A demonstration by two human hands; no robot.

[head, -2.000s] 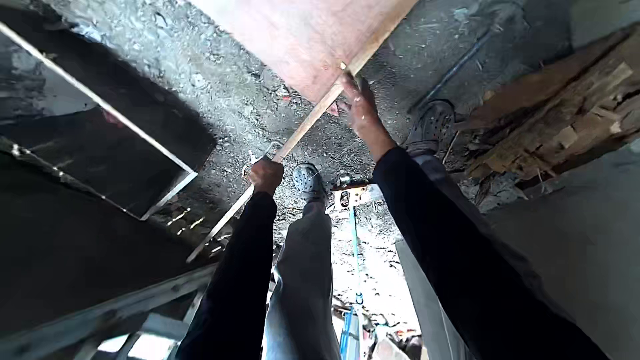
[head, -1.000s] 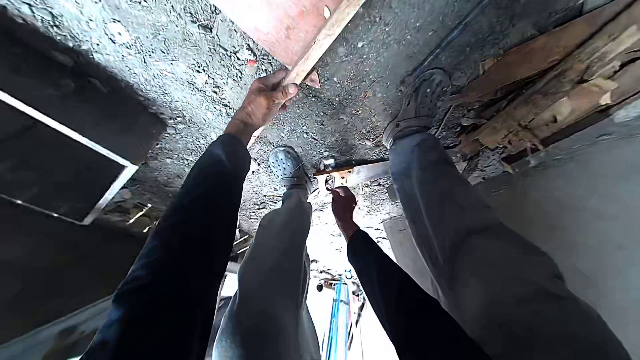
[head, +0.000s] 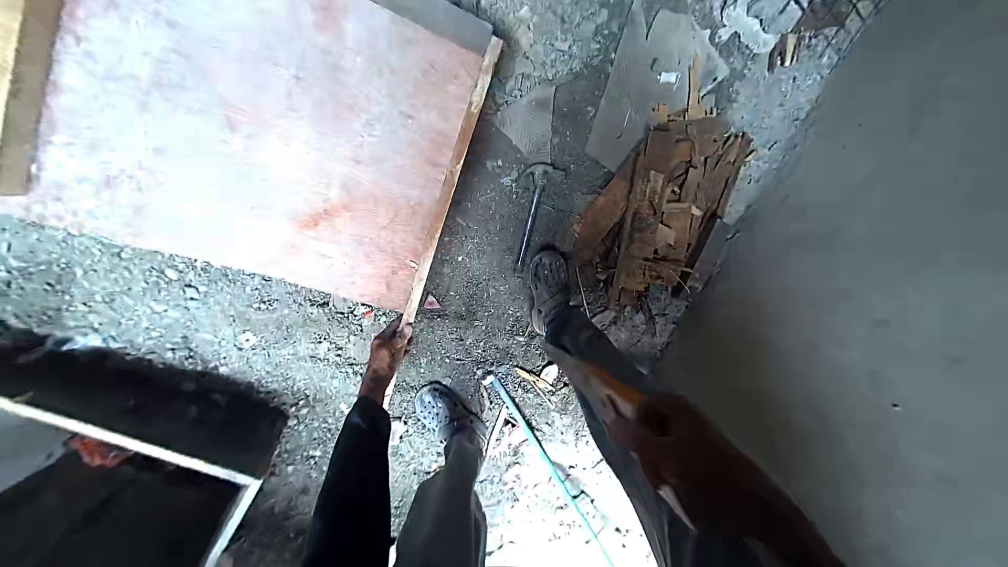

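My left hand (head: 389, 346) is closed around a long wooden batten (head: 453, 169), which lies along the edge of a reddish plywood sheet (head: 315, 142). At the lower right my right hand (head: 661, 441) is blurred and grips the orange and pale handle of a handsaw (head: 610, 390). Its blade shows only faintly, seen at a steep angle over my leg. On the ground ahead of my dark clog lies a hammer (head: 533, 213) with a dark shaft, near neither hand.
Broken, splintered wood (head: 665, 209) is piled beside the grey wall (head: 850, 315) on the right. A blue pipe (head: 547, 461) runs over the rubble between my feet. A dark opening with a pale frame (head: 126, 441) is at lower left. Flat grey pieces (head: 630, 87) lie at the top.
My right hand was on the batten, then reached the saw on the ground, and now holds it raised at the right. My left hand stays on the batten. The view has shifted markedly.
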